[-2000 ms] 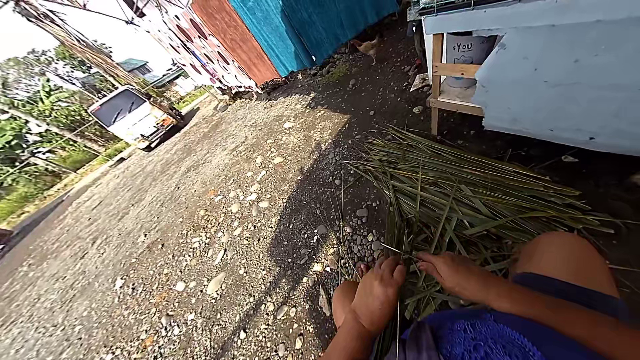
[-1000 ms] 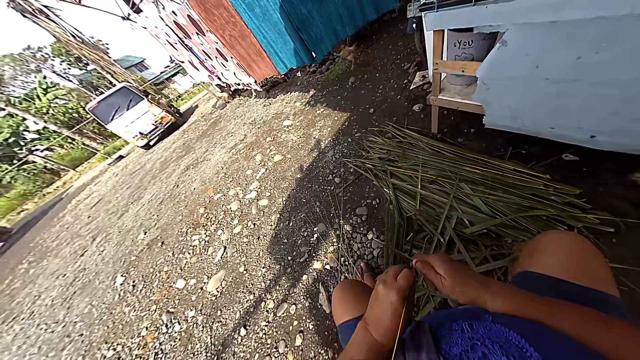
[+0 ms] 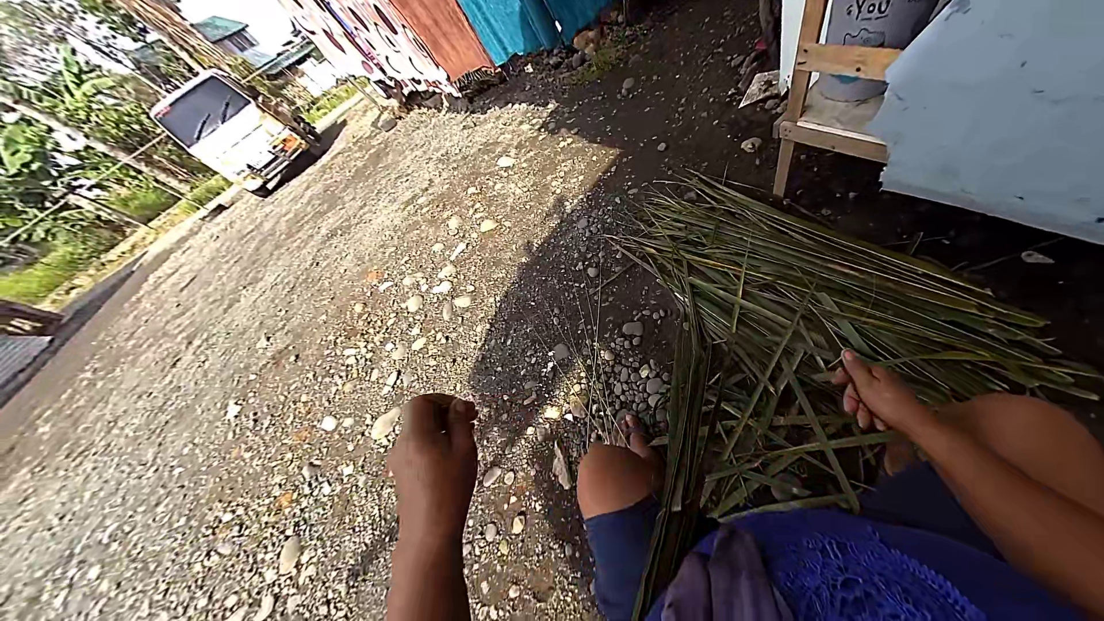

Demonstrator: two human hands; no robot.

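Note:
My left hand (image 3: 435, 453) is raised over the gravel at lower centre, thumb and fingers pinched together; whether something thin is between them cannot be told. My right hand (image 3: 875, 392) is at the right, over the near side of a heap of long green palm leaflets (image 3: 845, 259). Its fingers are curled and thumb and forefinger meet by a narrow leaf strip, but the grip on it is unclear. More long leaflets (image 3: 687, 405) lie lengthwise beside my bent knee, reaching down to my lap. Thin pale leaf ribs (image 3: 595, 371) stick up between the two hands.
Small stones (image 3: 638, 379) lie by my foot. A wooden frame (image 3: 841, 138) with a pale blue sheet (image 3: 1000, 121) stands beyond the leaflets. A white vehicle (image 3: 211, 125) is at the far left of the gravel ground (image 3: 285, 302). Hanging cloths (image 3: 509, 26) are at the top.
My two hands, close together in front of my lap one second ago, are now wide apart. The left hand has moved left over the gravel, the right one right and up toward the leaflets.

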